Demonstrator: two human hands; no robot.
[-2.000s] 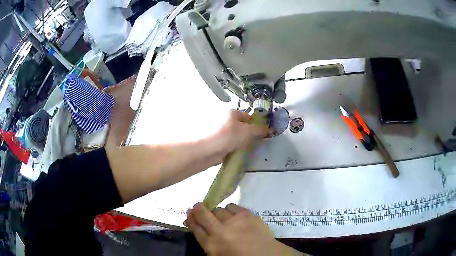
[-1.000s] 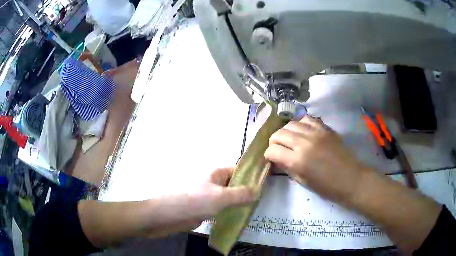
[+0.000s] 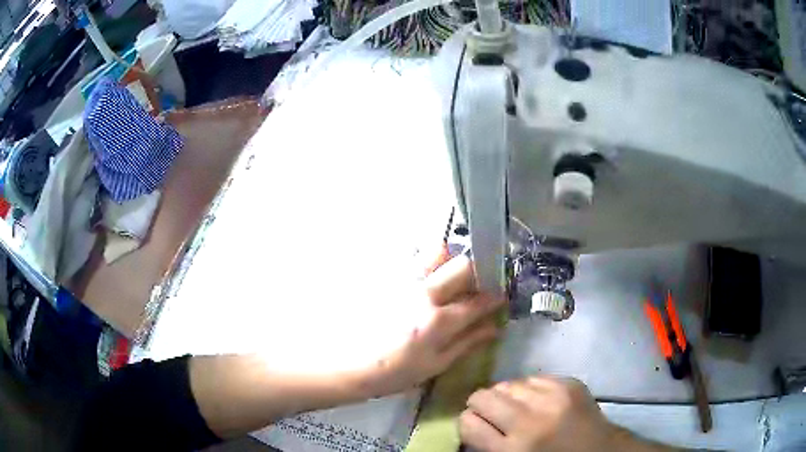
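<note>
A narrow olive cut strip (image 3: 439,415) lies slanting across the table front, its upper end by the needle area of the white sewing machine (image 3: 610,168). My left hand (image 3: 451,331) lies over the strip's upper part, left of the presser foot, fingers bent on it. My right hand (image 3: 530,415) holds the strip's right edge lower down, near the bottom of the picture. The strip's lower end is cut off by the picture's edge. The machine head and my left fingers hide where the strip meets the needle.
Orange-handled snips (image 3: 667,331) and a thin brown wooden tool (image 3: 701,397) lie right of the needle, with a black phone-like rectangle (image 3: 733,291) behind. A striped cloth (image 3: 128,141) lies on the brown side board (image 3: 199,168). Cloth bundles (image 3: 398,33) lie behind the machine.
My left hand has moved up the strip to the needle area. My right hand has shifted down along the strip. The view has shifted, so the machine sits lower and further right.
</note>
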